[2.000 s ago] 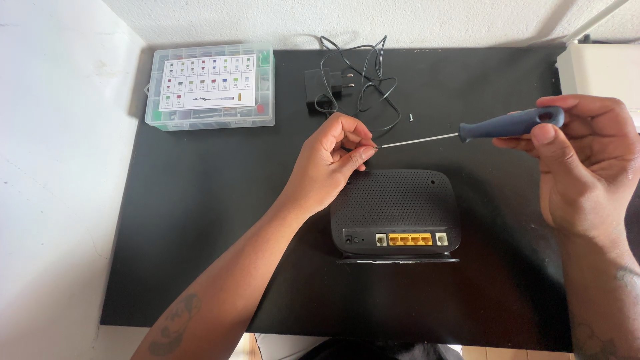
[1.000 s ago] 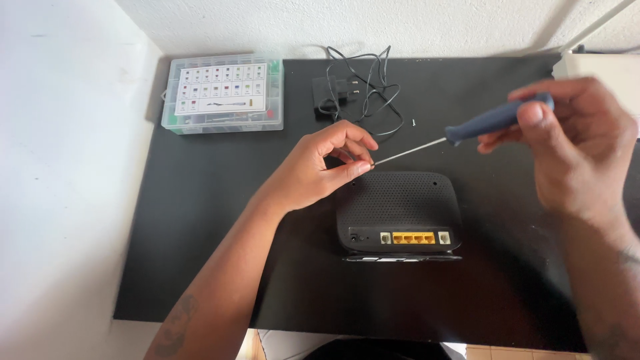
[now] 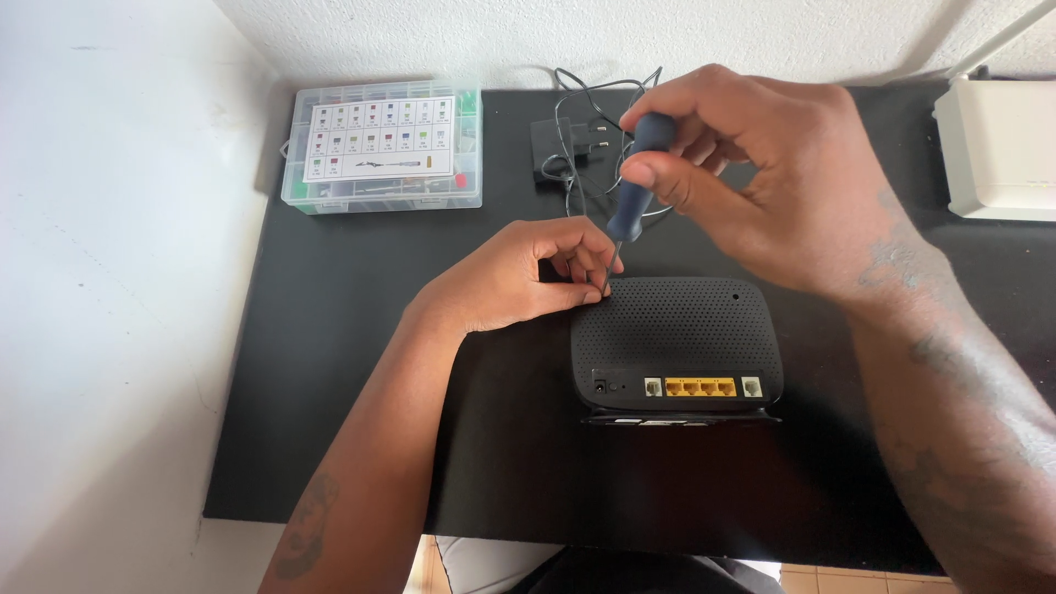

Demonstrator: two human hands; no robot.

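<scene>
My right hand (image 3: 742, 165) grips the blue handle of a screwdriver (image 3: 634, 190), which now stands steeply with its shaft pointing down. The shaft's lower end is at the fingertips of my left hand (image 3: 536, 272), over the upper left corner of a black router (image 3: 676, 338). My left thumb and forefinger are pinched together around the tip; whether a screw is between them is hidden. The router has a perforated face, a hole at its upper right, and a row of yellow ports (image 3: 700, 387) between two pale sockets.
A clear plastic organizer box (image 3: 330, 198) with a printed chart lies at the back left. Behind my hands are a black power adapter (image 3: 551, 148) and its tangled cable (image 3: 596, 91). A white device (image 3: 1002, 148) stands at the right, on the black table (image 3: 511, 462).
My right hand has swung the screwdriver from a slanting, nearly level position to a steep one. My left fingertips have come to the router's upper left corner.
</scene>
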